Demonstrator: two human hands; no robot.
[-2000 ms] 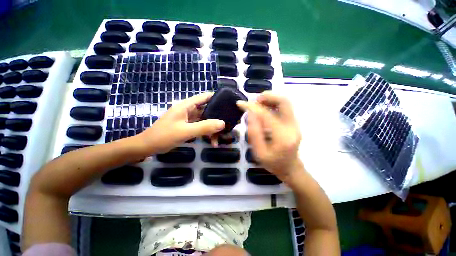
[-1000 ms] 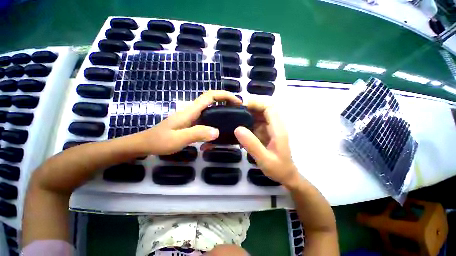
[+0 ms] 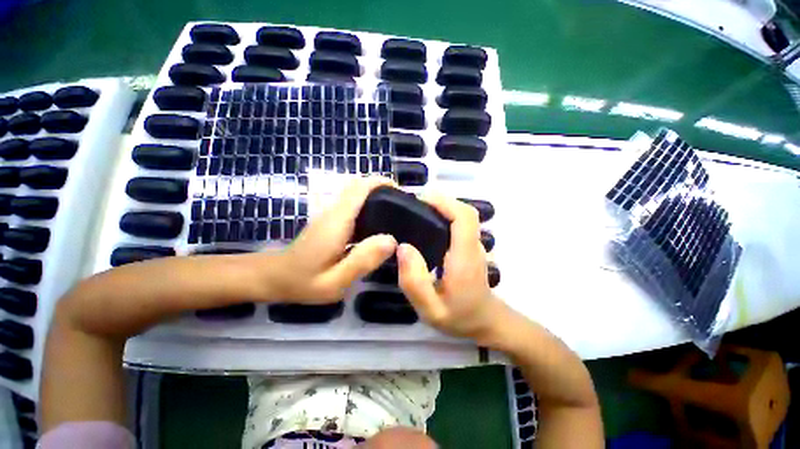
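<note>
A black rounded housing is held above the foam tray, tilted down to the right. My left hand grips its left side, with the thumb on the near edge. My right hand grips its right side, with the thumb close to the left thumb. The white foam tray holds rows of black housings standing in slots. A shiny pad sheet with a grid of small black rectangles lies over the tray's middle. Whether a pad is under the fingers cannot be seen.
A second foam tray full of housings is at the left edge. A bagged stack of pad sheets lies on the white surface at right. An orange stool stands low at right. A green surface runs beyond the bench.
My right hand first worked at the housing's face with its fingers, then closed around its right side. The housing has since turned and tilted between both hands.
</note>
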